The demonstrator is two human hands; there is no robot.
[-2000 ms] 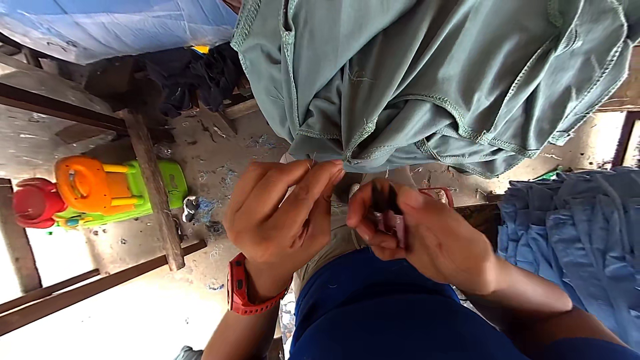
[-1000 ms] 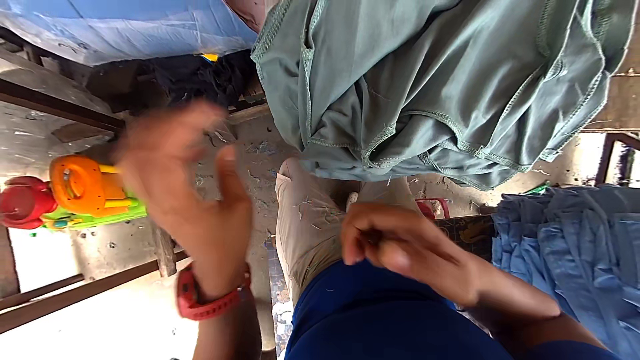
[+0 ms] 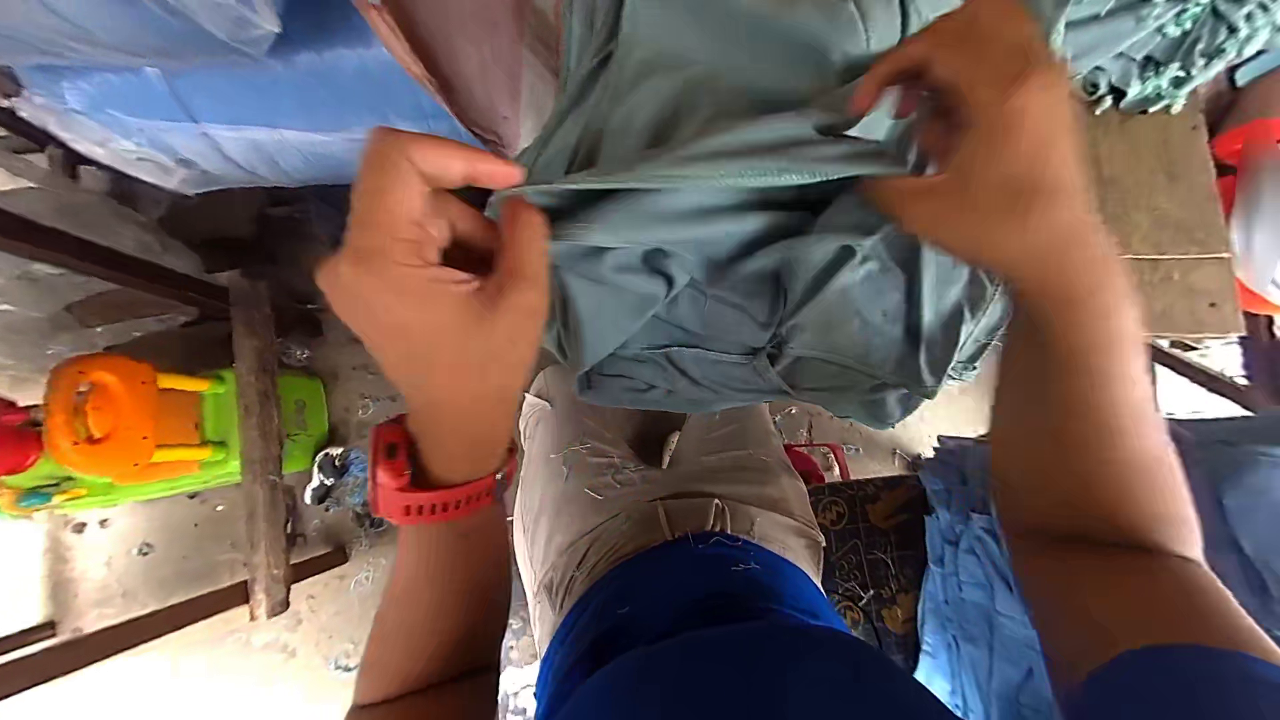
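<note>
A grey-green sewn garment (image 3: 700, 290) hangs in folds in front of my lap, its seamed edge stretched across between my two hands. My left hand (image 3: 450, 270), with a red watch (image 3: 440, 480) at the wrist, pinches the left end of that edge between thumb and index finger. My right hand (image 3: 970, 130), slightly blurred, grips the cloth at the upper right. Its fingertips are partly hidden in the folds.
Blue plastic-wrapped bundles (image 3: 270, 110) lie at upper left. A wooden post (image 3: 258, 440) stands beside an orange and green plastic toy (image 3: 110, 420). Blue pleated cloth (image 3: 970, 600) lies at lower right, below a wooden board (image 3: 1160, 210). Thread scraps dot the floor.
Both hands have moved up onto the garment and now hold it apart; a second ago they were away from it. The garment's folds have shifted.
</note>
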